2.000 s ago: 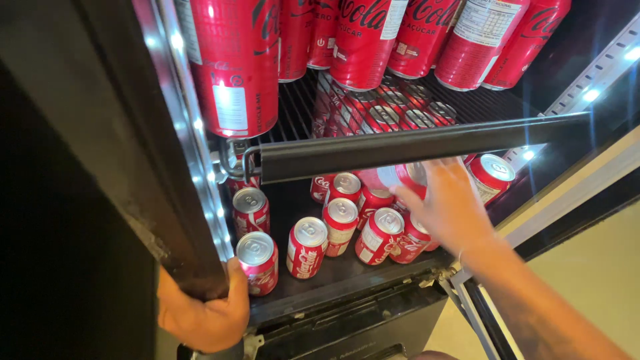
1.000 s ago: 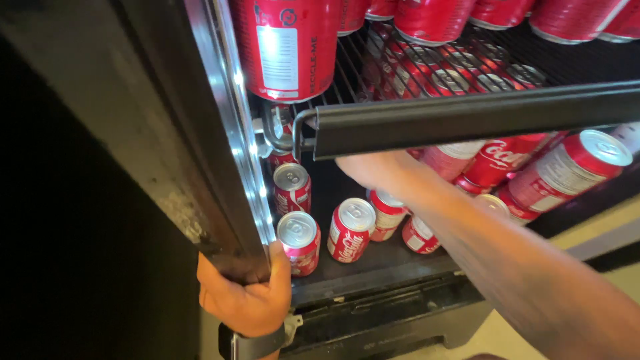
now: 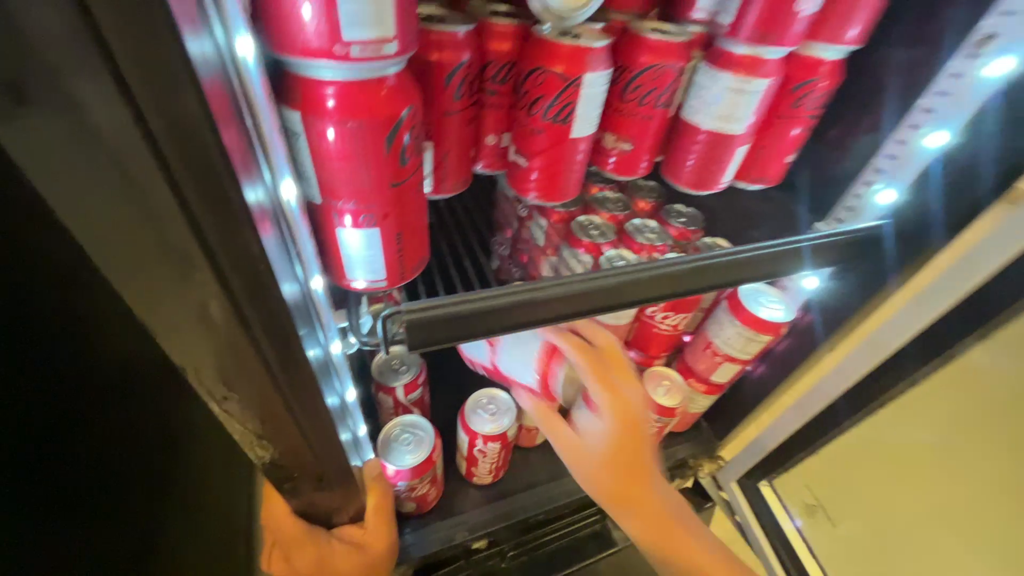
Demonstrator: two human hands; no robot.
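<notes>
My right hand [image 3: 604, 408] is gripping a red and white Coca-Cola can [image 3: 512, 364], which lies tilted on its side just below the front rail of the wire shelf. My left hand [image 3: 340, 528] is wrapped around the lower edge of the fridge's left frame [image 3: 264, 384], its thumb beside an upright can [image 3: 410, 464]. Another upright can [image 3: 486, 436] stands between my two hands on the bottom shelf. Behind the nearest can, close to the lit side, is one more can [image 3: 398, 384]. The fingertips of my right hand are partly blurred.
The black shelf rail [image 3: 640, 288] crosses above my right hand. Large red cans [image 3: 556, 120] stand on the wire shelf, stacked at the left. At the right, stacked cans [image 3: 736, 336] stand near the lit side wall. The open door [image 3: 896, 416] is at the far right.
My right hand, reaching deep under the shelf rail one second ago, is now nearer the front with a can in its grip. My left hand stays on the frame.
</notes>
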